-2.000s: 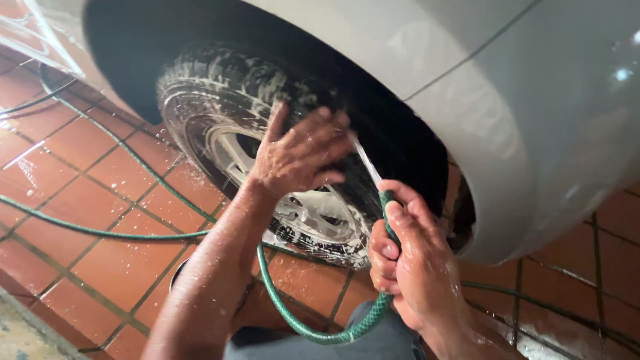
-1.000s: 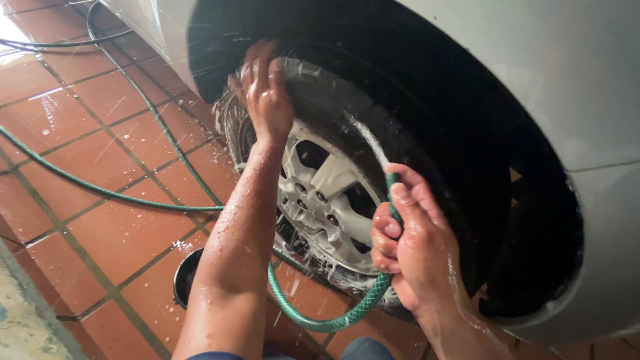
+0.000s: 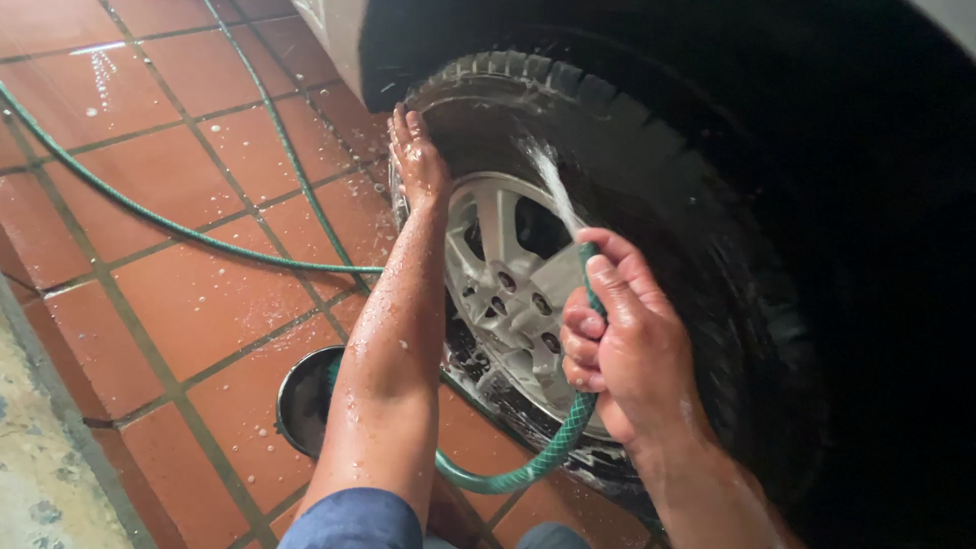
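Note:
My right hand (image 3: 629, 335) grips the end of a green garden hose (image 3: 564, 438), its thumb and forefinger at the mouth. A water jet (image 3: 555, 181) sprays from it up and left onto the wall of a black car tire (image 3: 648, 175). My left hand (image 3: 418, 156), wet and with its fingers extended, lies against the left edge of the tire and holds nothing. Between the hands is the silver alloy wheel (image 3: 492, 267). White suds cling to the tire's lower part. Part of the wheel is hidden behind my right hand and the hose.
A dark bucket (image 3: 301, 404) stands on wet terracotta floor tiles (image 3: 183, 305), partly behind my left forearm. More green hose (image 3: 164, 223) runs over the tiles at left. The dark wheel arch (image 3: 862, 252) surrounds the tire at top and right. A worn concrete edge (image 3: 46, 442) is at lower left.
My left hand has moved from the tire's upper tread down to its left edge. My right hand keeps its grip on the spraying hose. The view has come closer to the wheel.

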